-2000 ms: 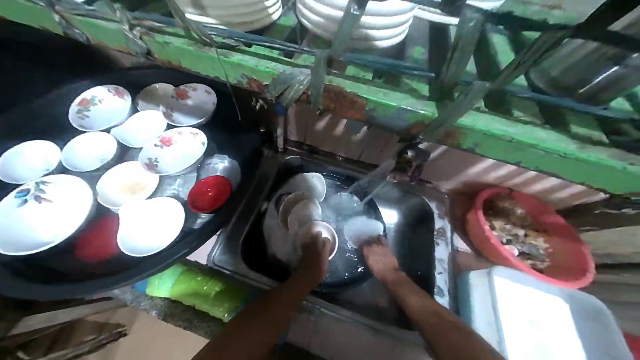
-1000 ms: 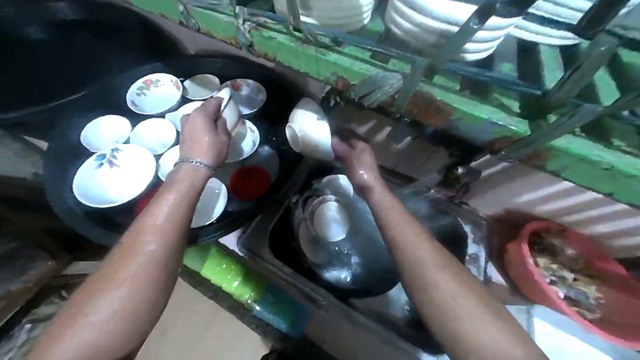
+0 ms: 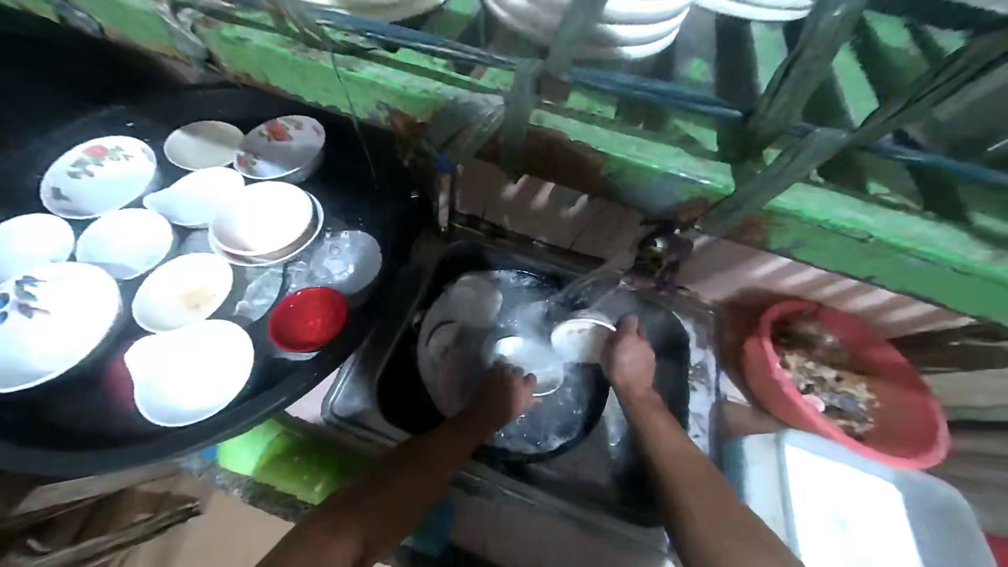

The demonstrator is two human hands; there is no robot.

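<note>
Over the metal sink [image 3: 362, 413], my right hand [image 3: 631, 354] grips a small white bowl [image 3: 581, 339] by its rim, near the running faucet [image 3: 660, 250]. My left hand [image 3: 510, 394] holds another white bowl [image 3: 529, 364] at its near edge, over a dark round basin [image 3: 551, 441] of water. More white dishes [image 3: 457, 323] lie in the basin, blurred by motion and splashing. On the left, a wide black tray [image 3: 315, 394] bears several white bowls [image 3: 193, 372], some with flower patterns, and a small red bowl [image 3: 308, 319].
A red plastic basin [image 3: 906, 394] with food scraps stands right of the sink, beside a translucent plastic container [image 3: 858, 504]. A green slatted rack [image 3: 890, 236] with stacked white plates [image 3: 622, 31] runs above. Bright green plastic items [image 3: 291, 461] lie below the tray.
Both hands have come down into the sink; one second ago the left was at a bowl over the black tray and the right held a white bowl above the sink's edge. The view has shifted.
</note>
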